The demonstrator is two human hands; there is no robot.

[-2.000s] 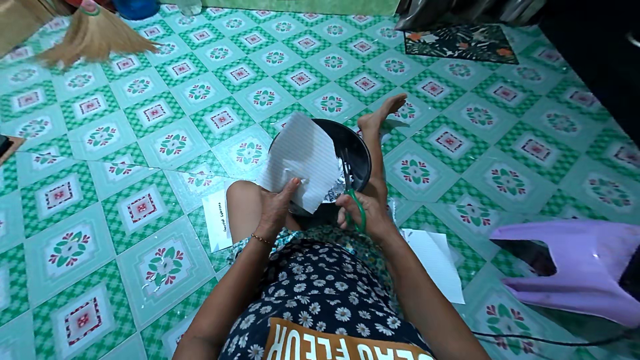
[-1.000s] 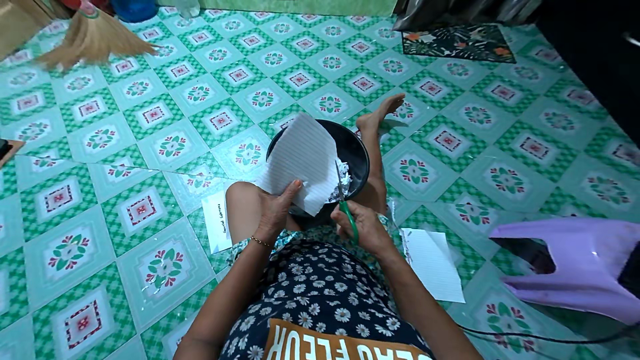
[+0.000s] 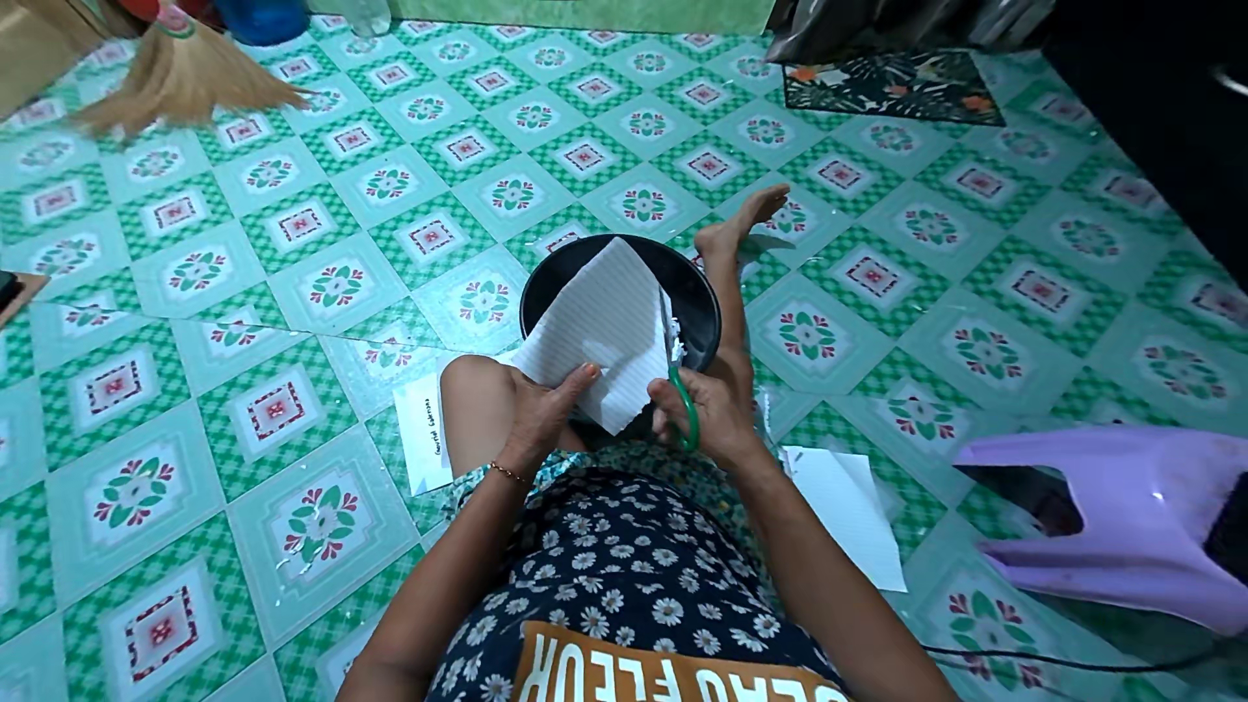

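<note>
My left hand [image 3: 546, 405] grips the lower left of a lined white paper sheet [image 3: 609, 327], thumb on top. In my right hand [image 3: 710, 414] are scissors with green handles [image 3: 690, 409]; their blades lie along the sheet's right edge and are partly hidden. The sheet is held over a round black basin [image 3: 575, 255] between my legs. Small white paper scraps [image 3: 677, 341] show by the blades, above the basin.
A lined sheet [image 3: 848, 512] lies on the tiled floor at right, and a white paper with writing [image 3: 421, 434] lies by my left knee. A purple plastic object [image 3: 1121, 517] and a black cord [image 3: 1063, 667] are at right. A broom [image 3: 185, 83] lies at upper left.
The green scissor handles and my right hand have shifted slightly against the sheet's right edge. My left hand keeps its hold on the paper.
</note>
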